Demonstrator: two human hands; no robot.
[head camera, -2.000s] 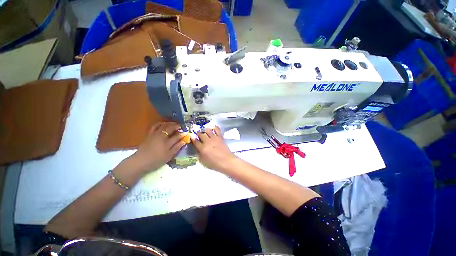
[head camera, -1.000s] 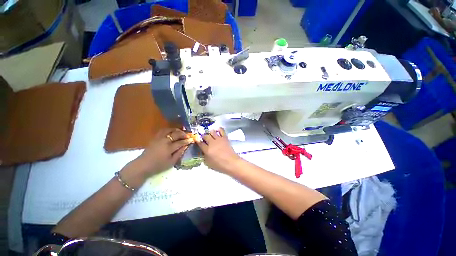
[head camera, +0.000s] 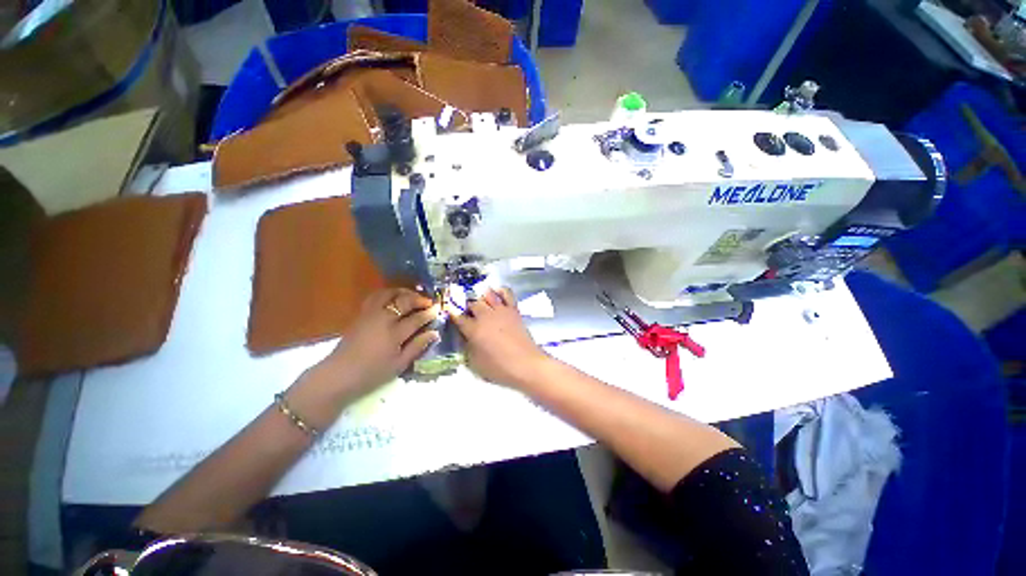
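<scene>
A brown panel (head camera: 304, 270) lies flat on the white table, its right part under the sewing machine (head camera: 653, 186) head. My left hand (head camera: 388, 332) rests at the panel's right lower edge with fingertips near the needle. My right hand (head camera: 492, 335) is beside it, fingertips close to the left ones. Both hold the panel's edge area and a small white piece at the presser foot; the fingers hide most of it. A small white label (head camera: 538, 305) lies on the bed right of the needle. Red-handled snips (head camera: 664, 338) lie further right.
Stacked brown panels (head camera: 107, 281) lie at the left by a carton (head camera: 79, 163). A blue bin (head camera: 253, 84) behind the machine holds heaped brown panels (head camera: 287, 141). A grey-white cloth (head camera: 838, 461) lies in a blue bin (head camera: 939, 383) at right.
The view has shifted slightly, so the table and machine sit a little lower and further right. The hands stay at the needle; the orange-lit spot between the fingertips shows less.
</scene>
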